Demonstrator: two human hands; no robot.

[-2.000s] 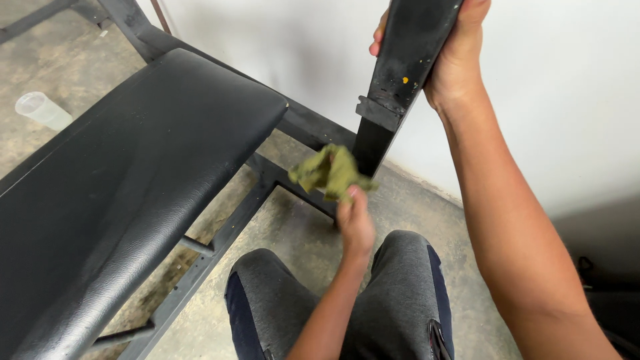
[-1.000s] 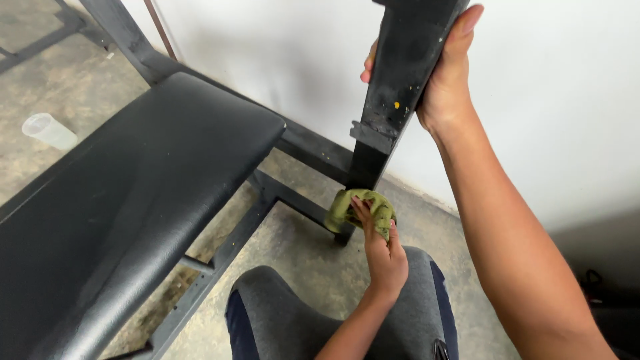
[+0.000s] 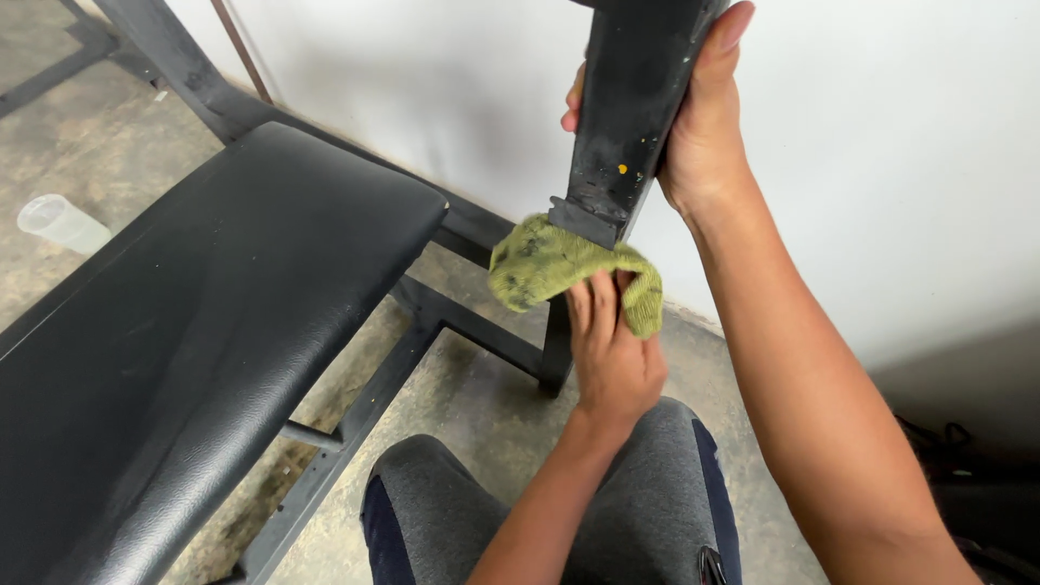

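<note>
My right hand (image 3: 705,114) is wrapped around the upper part of a black metal upright (image 3: 630,97) of a weight bench, thumb on the near side and fingertips showing at the left edge. With my left hand (image 3: 613,353) I press a stained green cloth (image 3: 552,260) against the upright, just below a small welded metal bracket (image 3: 582,221). The cloth spreads to both sides of the post, and one end hangs over my fingers. Yellow paint specks mark the upright above the bracket.
A black padded bench seat (image 3: 244,268) fills the left, over a dark metal frame (image 3: 487,341). On the concrete floor lies a translucent plastic cup (image 3: 65,223). A white wall (image 3: 877,162) stands behind the upright. Dark objects are at the lower right.
My left hand and the green cloth have moved up the post, from its lower part to just under the bracket. My right hand keeps its hold on the upright.
</note>
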